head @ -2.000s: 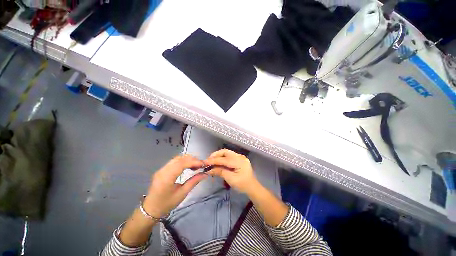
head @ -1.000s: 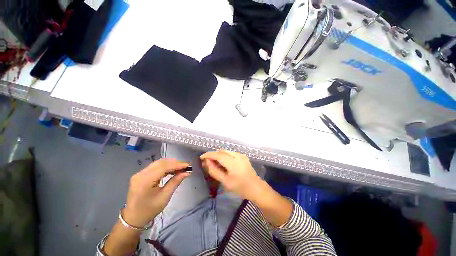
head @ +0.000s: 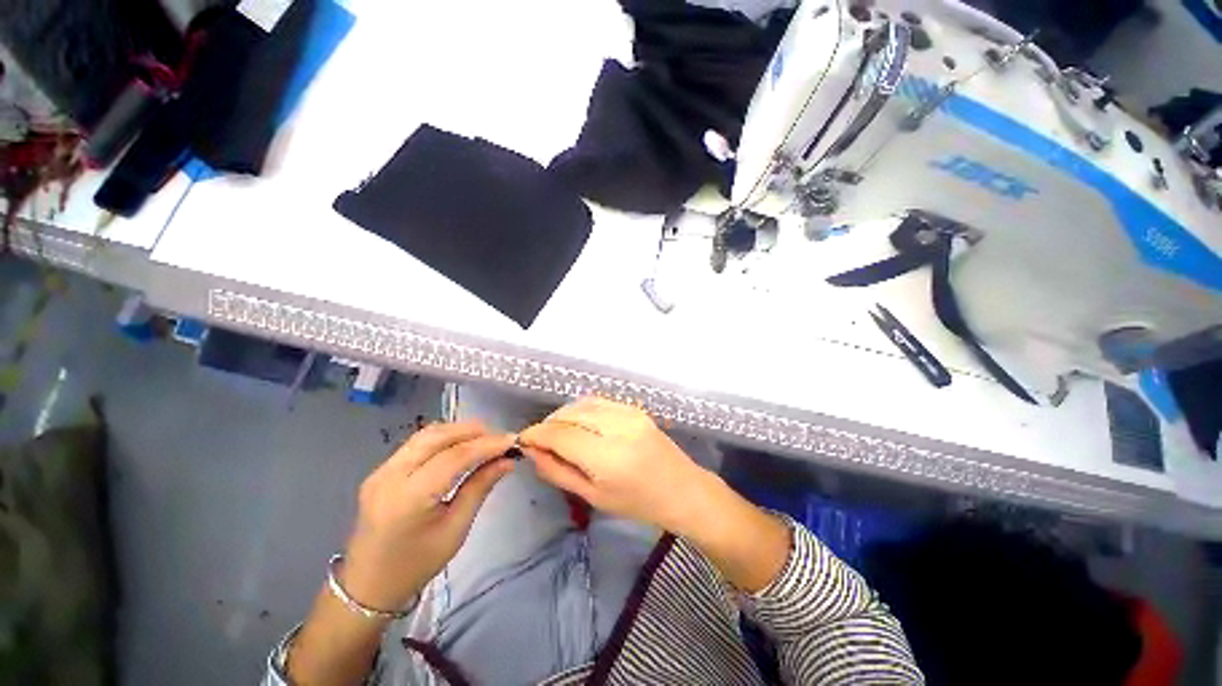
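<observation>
A tiny dark piece (head: 513,453) is pinched in the fingertips of my left hand (head: 426,503), above my lap. My right hand (head: 610,462) meets it there, thumb and finger closed at the same piece. What the piece is cannot be told; the fingers hide most of it. A flat black cut panel (head: 476,221) lies on the white table in front of my hands. A crumpled black garment heap (head: 657,127) touches its back right side.
The white JACK sewing machine (head: 992,201) stands at right. Beside it lie thread snips (head: 911,346) and a looped black strip (head: 945,275). Black folded pieces (head: 248,87) lie on a blue sheet at left. A measuring tape (head: 442,351) runs along the table's front edge. A green sack (head: 54,536) lies on the floor.
My hands were together, then apart a second ago with the dark piece in my left fingertips; now the right fingertips have come back to it. The view has shifted right since the first frame.
</observation>
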